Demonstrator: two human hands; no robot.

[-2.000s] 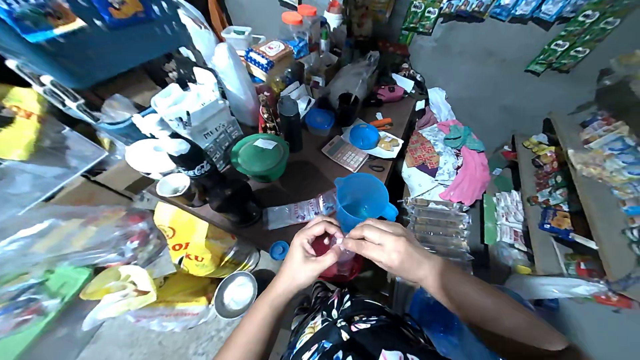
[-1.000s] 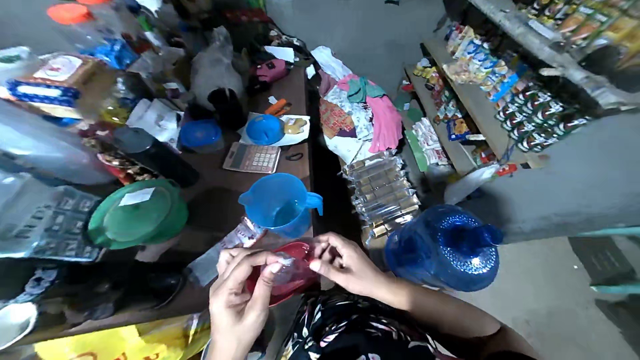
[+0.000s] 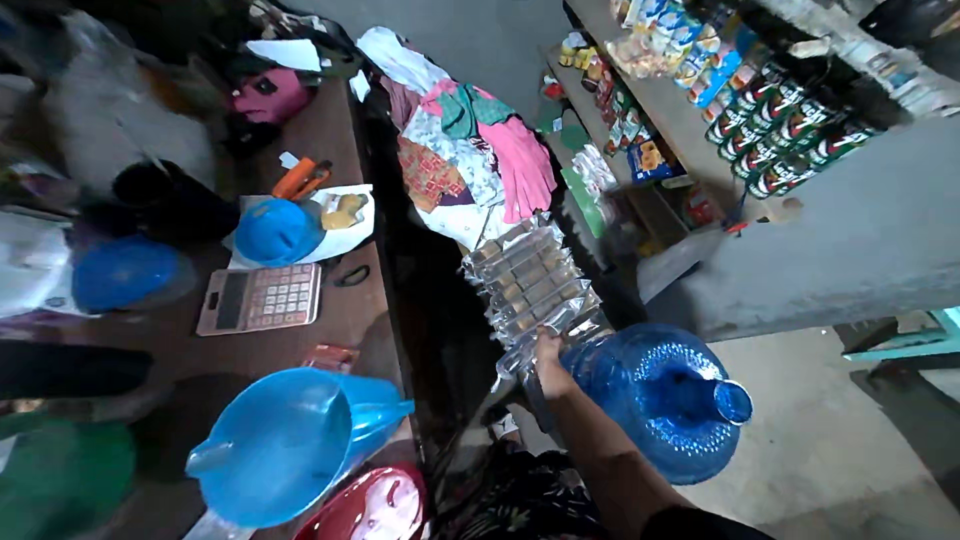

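Observation:
My right hand point(image 3: 549, 346) reaches down to the near end of a stack of clear plastic packs point(image 3: 529, 277) with brownish round contents; its fingers are partly hidden against the plastic, so its hold is unclear. A large blue water jug point(image 3: 664, 397) stands just right of my wrist. My left hand is out of view. On the dark table at the left are a blue plastic pitcher point(image 3: 277, 450) and, beside it near my body, a red basin point(image 3: 375, 510) with a pale shape showing inside.
The table also holds a pink calculator point(image 3: 262, 298), a blue bowl point(image 3: 276, 231), an orange-handled tool point(image 3: 296, 178) and a green lidded container point(image 3: 67, 472). Folded clothes point(image 3: 480, 150) lie beyond the packs. Shelves with snack packets point(image 3: 780, 135) line the right wall.
Both hands were together over the red basin, fingering a small clear plastic piece. My right hand has moved away to the plastic packs, and my left has left the view. The view has swung right.

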